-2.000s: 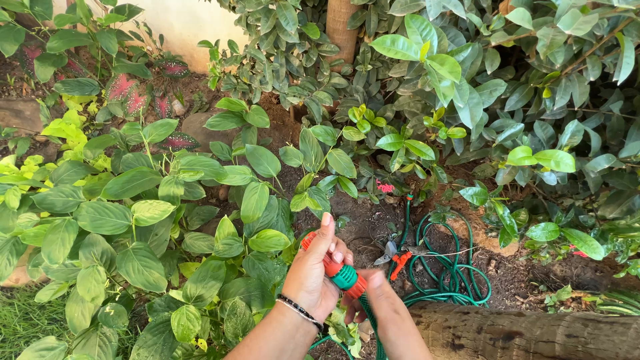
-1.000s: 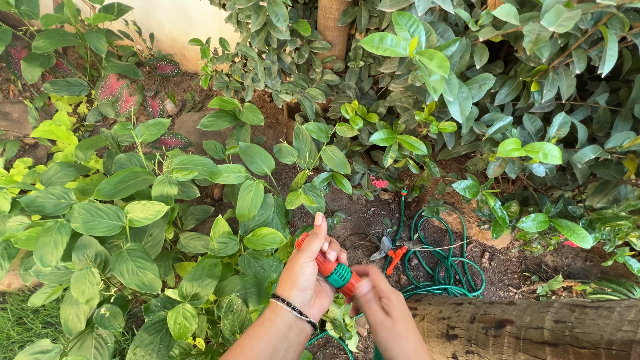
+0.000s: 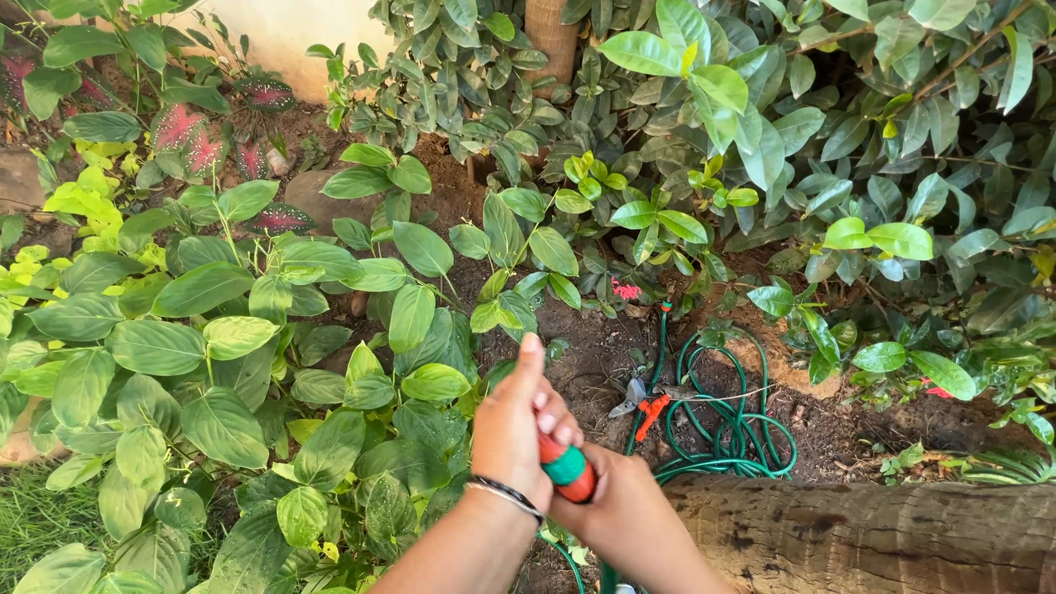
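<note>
An orange and green plastic hose nozzle (image 3: 567, 466) is between my two hands at the lower centre. My left hand (image 3: 516, 429), with dark and light bands at its wrist, wraps around the nozzle's upper part, thumb pointing up. Around its lower end my right hand (image 3: 610, 503) is closed, close against the left palm. A green hose (image 3: 609, 577) shows just below the right hand. More green hose (image 3: 738, 437) lies coiled on the soil to the right, with an orange-handled pair of pruning shears (image 3: 652, 417) beside it.
A thick trunk (image 3: 866, 528) lies across the lower right. Broad-leaved plants (image 3: 206, 346) fill the left side, and a dense shrub (image 3: 767, 148) spreads over the upper right. A pale wall (image 3: 289, 41) and a slim tree trunk (image 3: 553, 41) stand at the back. A hose end (image 3: 667, 306) rests by the shrub.
My fingers have shifted around the nozzle, and its green ribbed part, visible earlier, now shows as a blurred band. The coiled hose and shears have stayed put.
</note>
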